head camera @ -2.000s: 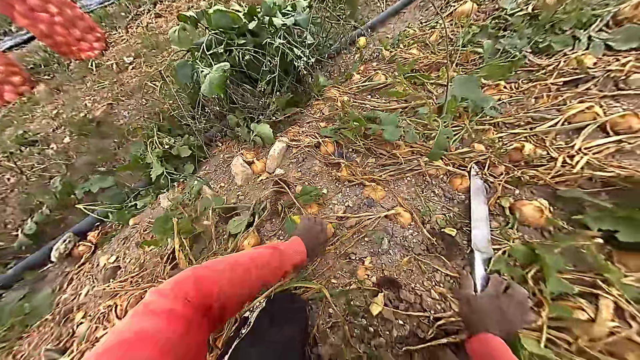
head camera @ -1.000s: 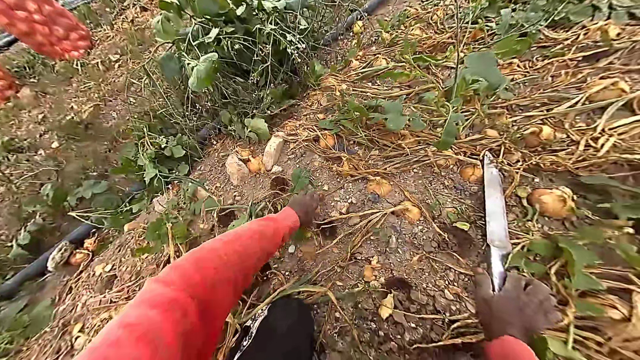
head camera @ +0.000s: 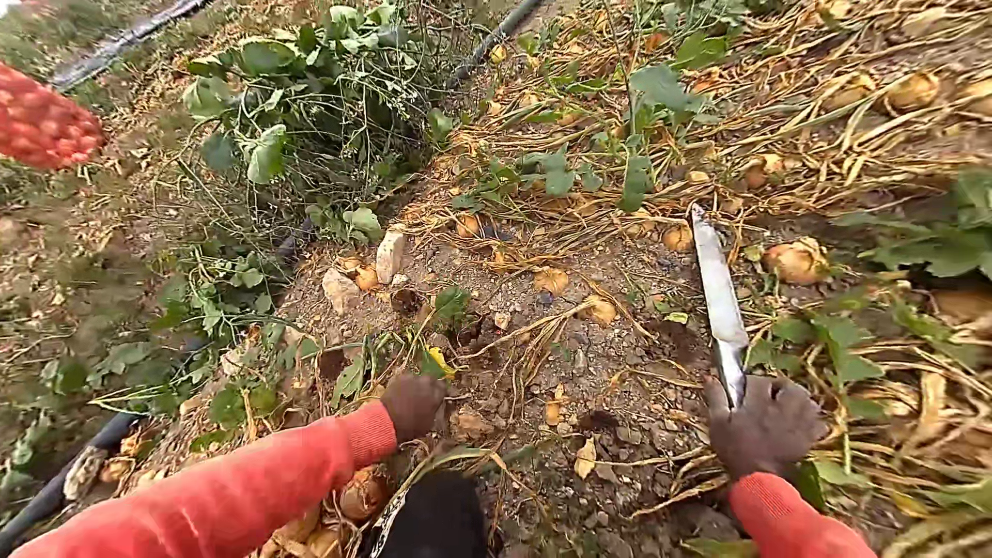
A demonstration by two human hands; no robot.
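Note:
My right hand [head camera: 763, 422] is closed around the handle of a long knife [head camera: 719, 287], whose wide metal blade points away from me over the soil. My left hand [head camera: 415, 404] is low over the ground beside green leaves and a yellow leaf [head camera: 442, 361]; its fingers are curled, and whether they grip a stem is hidden. Beneath my left forearm lies an onion [head camera: 363, 494]. Onions with dry tops sit in the soil ahead, among them one onion [head camera: 551, 280] and another [head camera: 598, 310] near the middle. A larger onion [head camera: 797, 261] is right of the blade.
Black irrigation pipe [head camera: 74, 473] runs diagonally along the left, partly under a leafy green plant [head camera: 310, 93]. Two pale stones [head camera: 390, 254] lie near the middle left. A red mesh sack [head camera: 46, 120] of produce is at the left edge. My dark-clad knee or foot [head camera: 438, 519] is below.
My left hand has moved back toward me from its spot a second ago. My right hand still holds the knife.

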